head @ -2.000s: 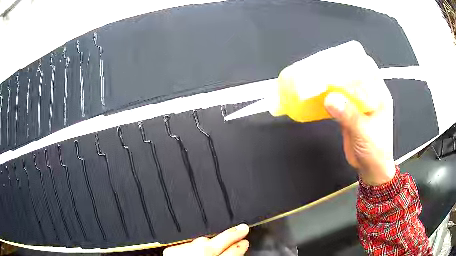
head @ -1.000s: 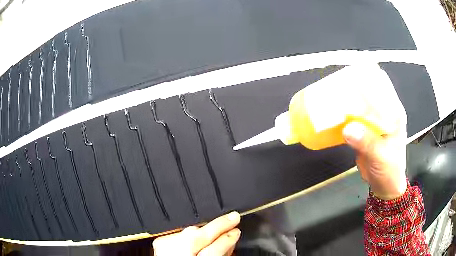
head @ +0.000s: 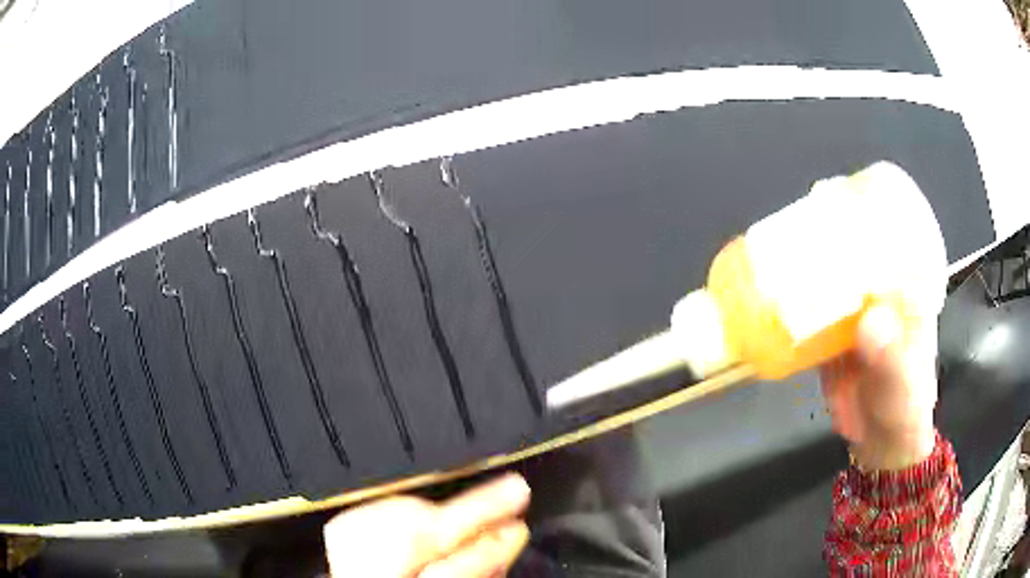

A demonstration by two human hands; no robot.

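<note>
My right hand (head: 887, 384) holds a yellow-orange glue bottle (head: 779, 282) with a pale label. Its long pale nozzle (head: 621, 375) points left, the tip at the lower end of the rightmost glue line (head: 497, 282) on the near black row (head: 633, 237). Several wet glue lines cross this row to the left. The far black row (head: 508, 57) has shiny lines at its left part. My left hand (head: 435, 531) is just below the table edge, fingers pointing right; it is slightly blurred and holds nothing that I can see.
A white strip (head: 542, 121) separates the two black rows. The pale yellow curved table edge (head: 633, 420) runs below the near row. A dark surface (head: 734, 485) lies beyond the edge at the bottom. A red plaid sleeve (head: 892, 514) covers my right forearm.
The nozzle tip has moved down across the near row, and the rightmost glue line has grown to near the table edge. The rows have shifted up in view. My left hand has moved slightly left and down.
</note>
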